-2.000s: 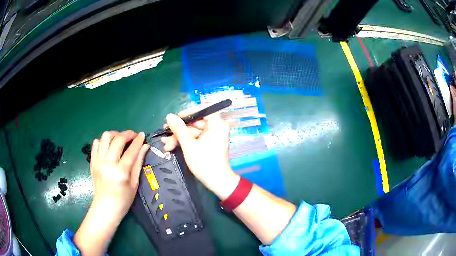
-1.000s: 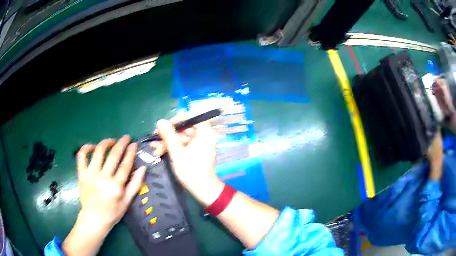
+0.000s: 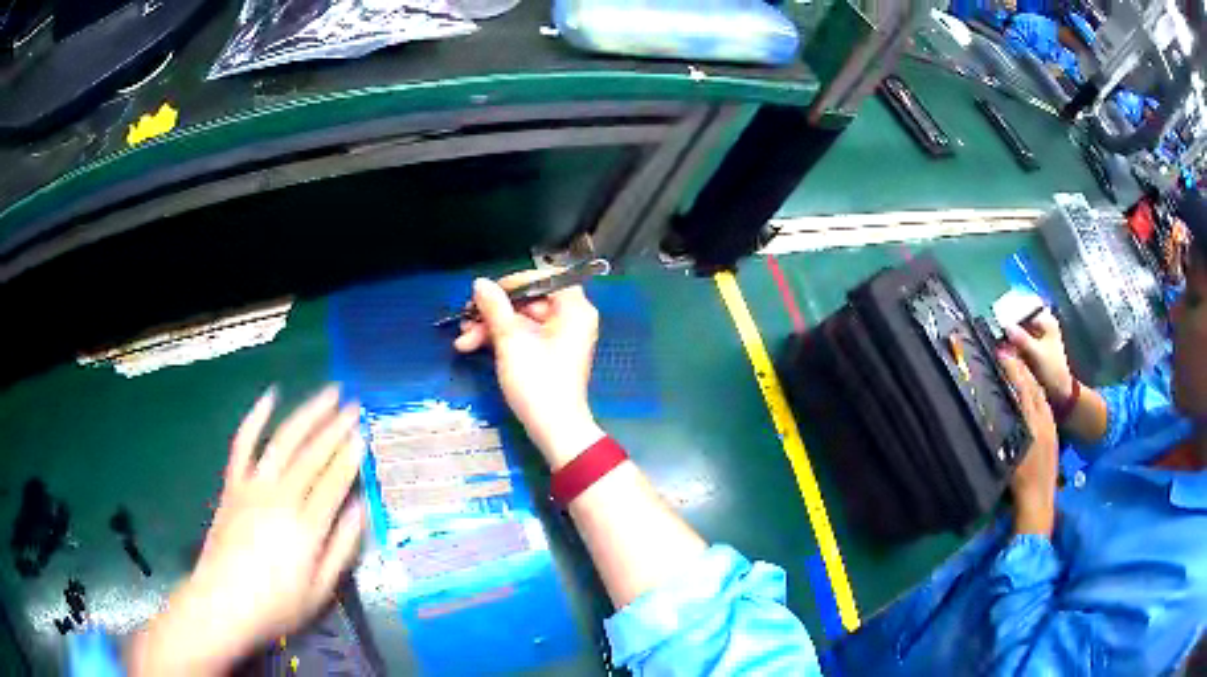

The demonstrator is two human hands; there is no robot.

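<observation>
My right hand (image 3: 536,347), with a red wrist band, holds the slim black tweezers (image 3: 530,291) over the dark die-cut sticker sheet (image 3: 397,347) at the rear of the bench. Pale strips on release liner (image 3: 437,463) lie just in front of that sheet, on blue backing film (image 3: 496,622). My left hand (image 3: 285,522) is blurred, fingers spread, above the phone housing (image 3: 347,645). Only a dark part of the housing shows at the bottom edge; the rest is hidden by the hand or cut off.
Small black pieces (image 3: 40,529) lie at the left. Yellow tape (image 3: 792,450) runs right of the blue film. A stack of black foam trays (image 3: 900,397) stands beyond it, beside a person in a blue smock (image 3: 1099,556). A green-edged shelf (image 3: 530,87) spans the rear.
My right hand has moved with the tweezers from the housing to the sticker sheet. My left hand is off the housing's far end, fingers spread. The view has shifted right and up.
</observation>
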